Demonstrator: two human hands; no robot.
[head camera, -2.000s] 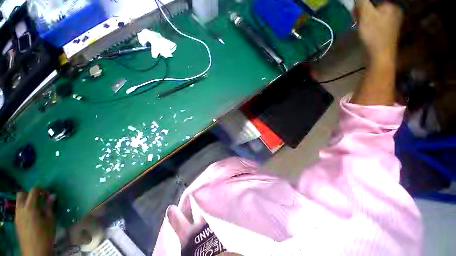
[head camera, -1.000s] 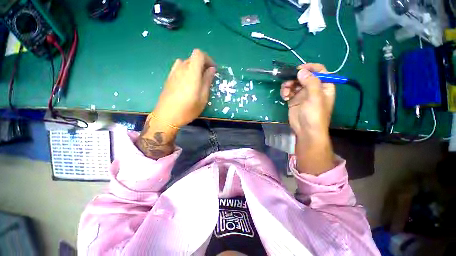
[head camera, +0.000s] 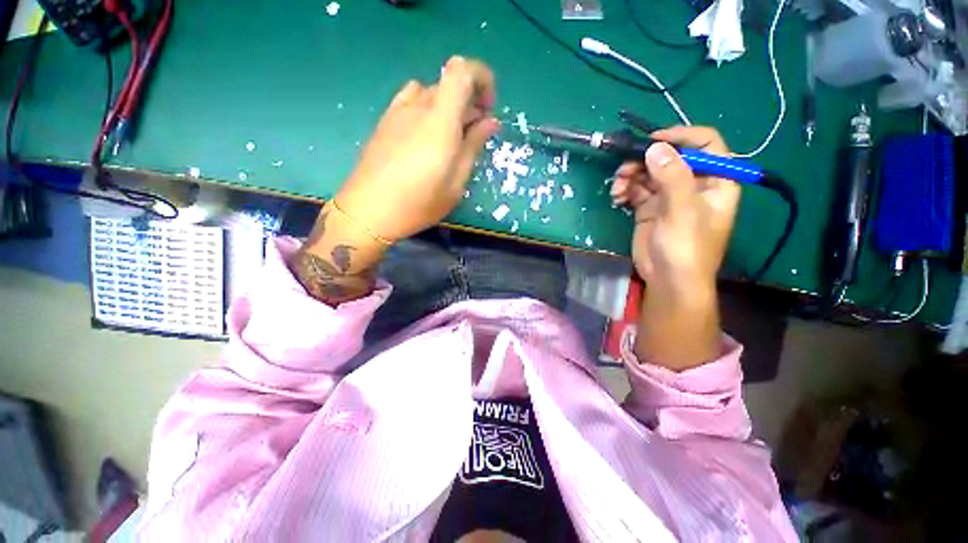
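My right hand (head camera: 685, 207) holds a soldering iron (head camera: 722, 164) with a blue and black handle. Its metal tip points left, over the white scraps (head camera: 515, 164) near the bench edge. My left hand (head camera: 425, 154) is to the left of the scraps, palm down, with thumb and index fingertips close together near the iron's tip. Whether anything small is between them cannot be seen. A slim dark tool (head camera: 637, 121) lies just behind the iron.
Green bench mat (head camera: 265, 85). At left are a multimeter (head camera: 80, 16) and red and black leads (head camera: 133, 80). Behind are a white cable (head camera: 637, 72) and crumpled wipe (head camera: 724, 32). At right are a black cylindrical tool (head camera: 852, 207) and blue box (head camera: 915, 193). A printed sheet (head camera: 159, 276) is below the bench.
Two seconds ago my hands were far apart at the view's sides. Both came to the scraps, the right with the iron. Since one second ago, they keep nearly the same pose while the view shifted.
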